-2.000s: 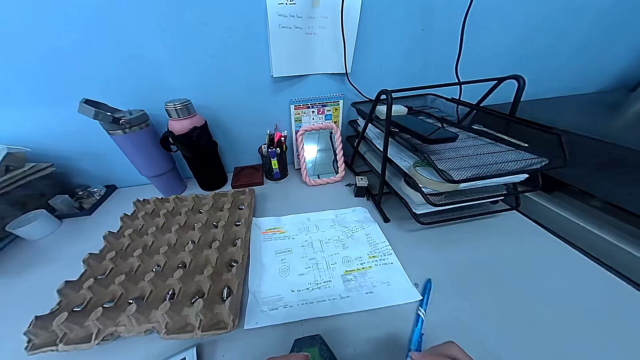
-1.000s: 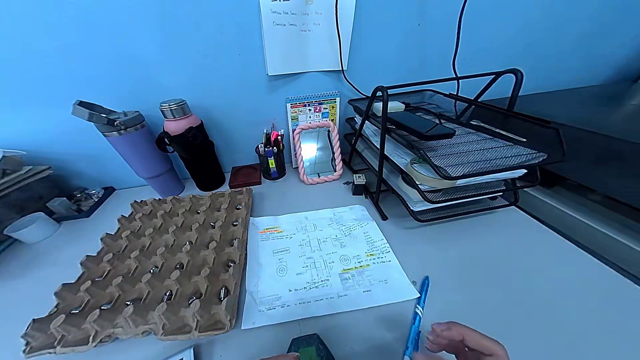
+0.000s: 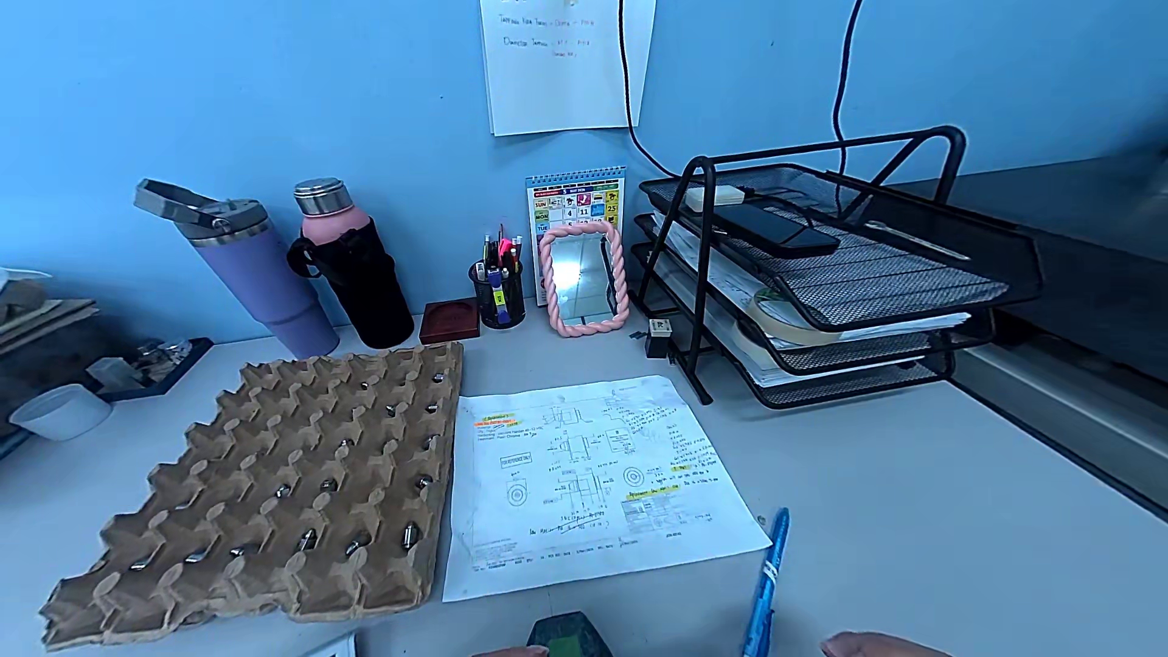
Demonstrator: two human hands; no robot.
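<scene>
At the bottom edge, a fingertip of my left hand [image 3: 513, 651] touches or lies beside a dark green object [image 3: 568, 635], mostly cut off by the frame. Only part of my right hand [image 3: 876, 644] shows at the bottom right, beside a blue pen [image 3: 766, 584] but apart from it. A technical drawing on paper [image 3: 584, 484] with handwritten notes and highlighted lines lies flat in the middle of the desk. Left of it sits a cardboard egg tray [image 3: 265, 511] with several small metal parts [image 3: 411, 535] in its hollows.
Along the wall stand a purple tumbler [image 3: 265, 283], a bottle in a black sleeve [image 3: 365, 283], a pen cup [image 3: 499, 297], a pink-framed mirror [image 3: 584, 278] and a calendar [image 3: 547, 196]. A black mesh file rack [image 3: 894, 283] holds papers and a phone [image 3: 776, 228]. A white cup [image 3: 62, 412] sits far left.
My right hand was at the pen's lower end, then lifted off and moved to the right; less of it shows now. The pen, drawing and egg tray have stayed in place.
</scene>
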